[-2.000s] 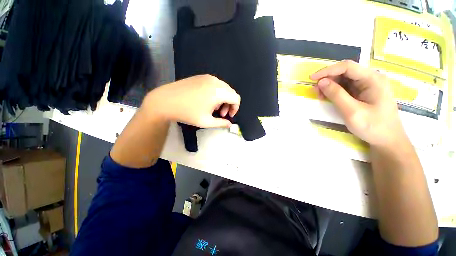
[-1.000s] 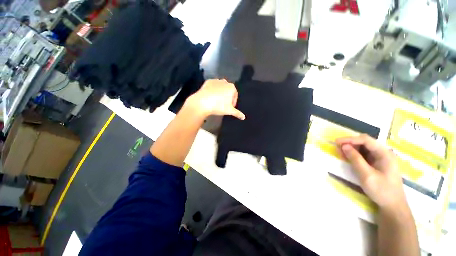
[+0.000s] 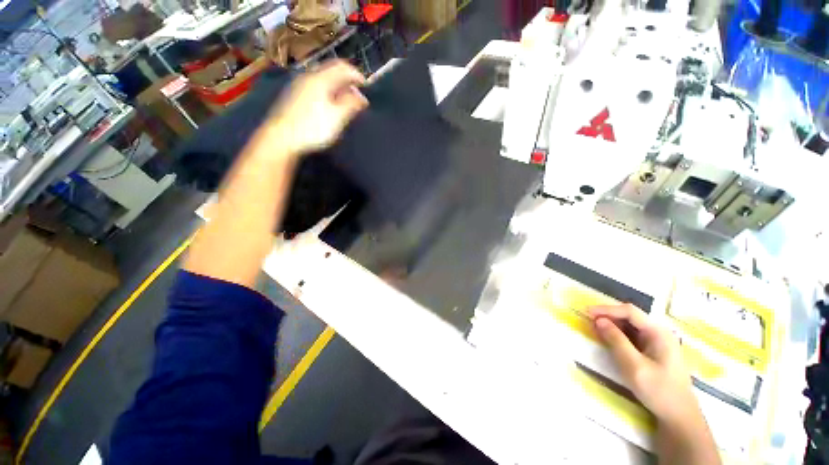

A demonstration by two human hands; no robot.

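Note:
My left hand (image 3: 318,107), blurred, is raised at the upper left, its fingers curled on a black fabric panel (image 3: 400,145). The panel is smeared by motion and hangs to the right of the hand, beside and over the dark stack of panels (image 3: 314,186). My right hand (image 3: 641,350) rests over the sewing template (image 3: 568,309), thumb and index fingertips together at a yellow-edged part. Whether they pinch anything is hidden. A dark straight strip (image 3: 598,280) lies in a template slot above that hand.
The white pattern sewing machine (image 3: 591,100) stands behind the template, with the metal feeding frame (image 3: 718,195) at right. A dark slide plate (image 3: 464,209) lies left of the template. Cardboard boxes (image 3: 59,281) stand on the floor at left. Black material (image 3: 818,381) shows at the right edge.
The view has swung left and up. The black panel, earlier lying flat at the template's left, is lifted and moved left toward the stack with my left hand. My right hand stays on the template.

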